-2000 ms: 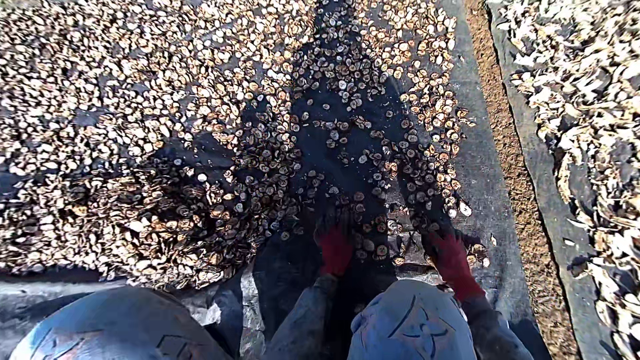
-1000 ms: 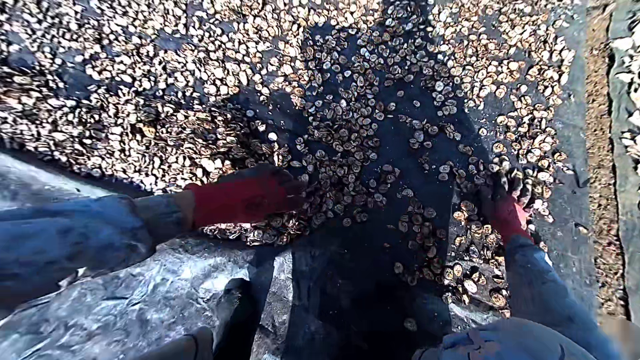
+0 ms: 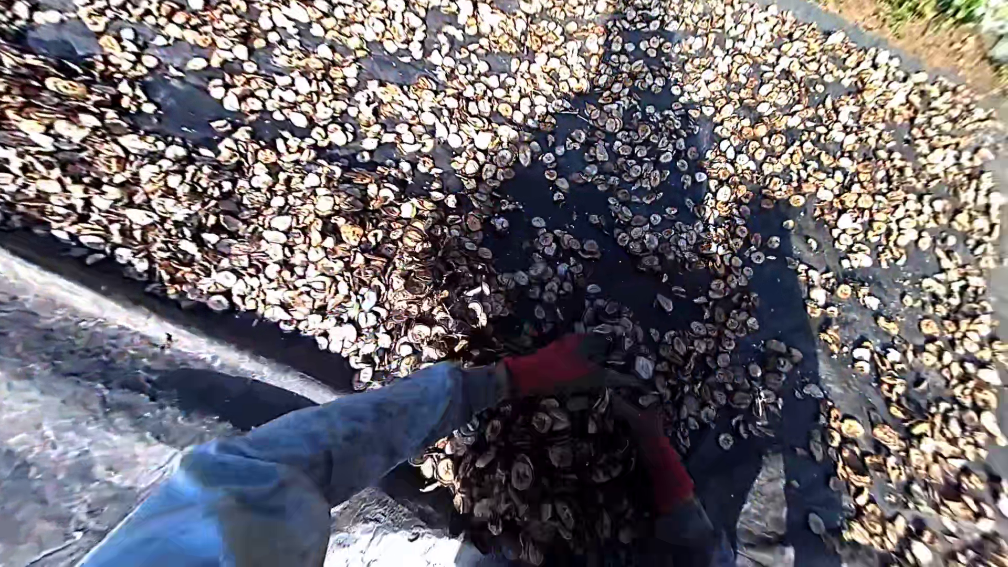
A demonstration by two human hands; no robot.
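Dried, sliced round pieces (image 3: pixel 276 220) lie thickly spread over a dark ground sheet (image 3: pixel 669 291). My left hand (image 3: pixel 563 364), in a red and dark glove, reaches in from the lower left with its fingers at the far edge of a shaded heap of slices (image 3: pixel 543 472). On the heap's right side is my right hand (image 3: pixel 657 453), gloved alike, its dark fingers pointing up toward the left one. The fingertips of both hands blend into the shadow, so whether they grip any slices cannot be told.
A pale, wrinkled sheet (image 3: pixel 102 394) covers the ground at the lower left. More slices (image 3: pixel 906 354) are scattered along the right side. Dry soil (image 3: pixel 921 39) and green plants (image 3: pixel 957 9) show at the top right corner. Shadows fall across the middle.
The hands were wide apart one second ago and are now close together around a heap of slices. The view has shifted to the left.
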